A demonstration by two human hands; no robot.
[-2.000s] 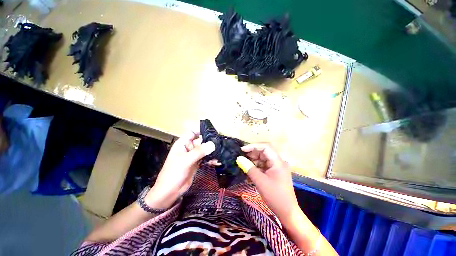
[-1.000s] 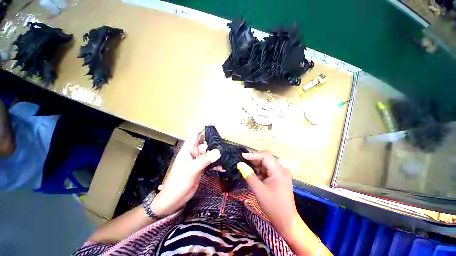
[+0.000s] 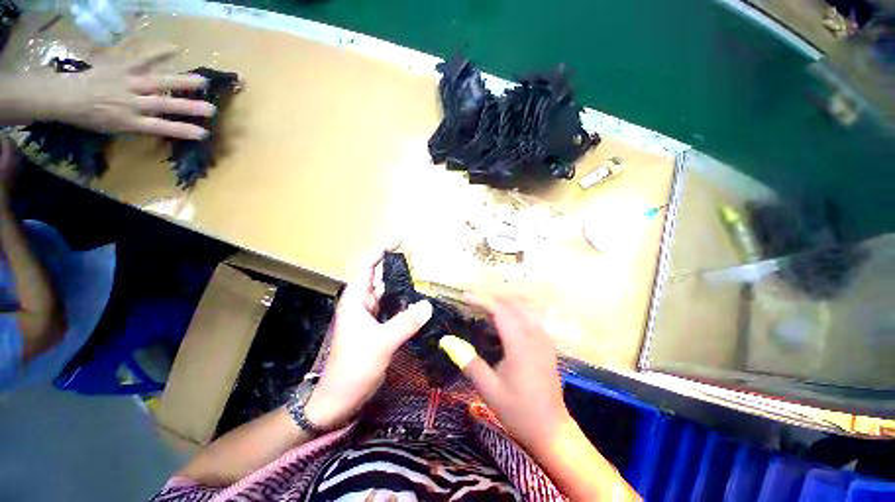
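A black moulded piece (image 3: 427, 319) is held above my lap, just off the bench's near edge. My left hand (image 3: 363, 338) grips its left side, with the thumb on top; a whitish cover shows on the thumb. My right hand (image 3: 515, 358) is at its right side, slightly blurred, with a yellow cover on the thumb. The fingers hide parts of the piece. A dark pile of similar black pieces (image 3: 510, 127) lies at the back of the bench.
Another person's hand (image 3: 128, 103) reaches over two black piles at the left. A yellow-labelled tube (image 3: 600, 174) and pale disc (image 3: 604, 233) lie at the right. A clear panel (image 3: 765, 284), blue bins (image 3: 707, 451), an open box (image 3: 216, 353) and green conveyor (image 3: 648, 59) surround the bench.
Another person's hand has come in from the left over the black piles. My hands still hold the piece; my right hand has shifted slightly and its thumb is lower on the piece.
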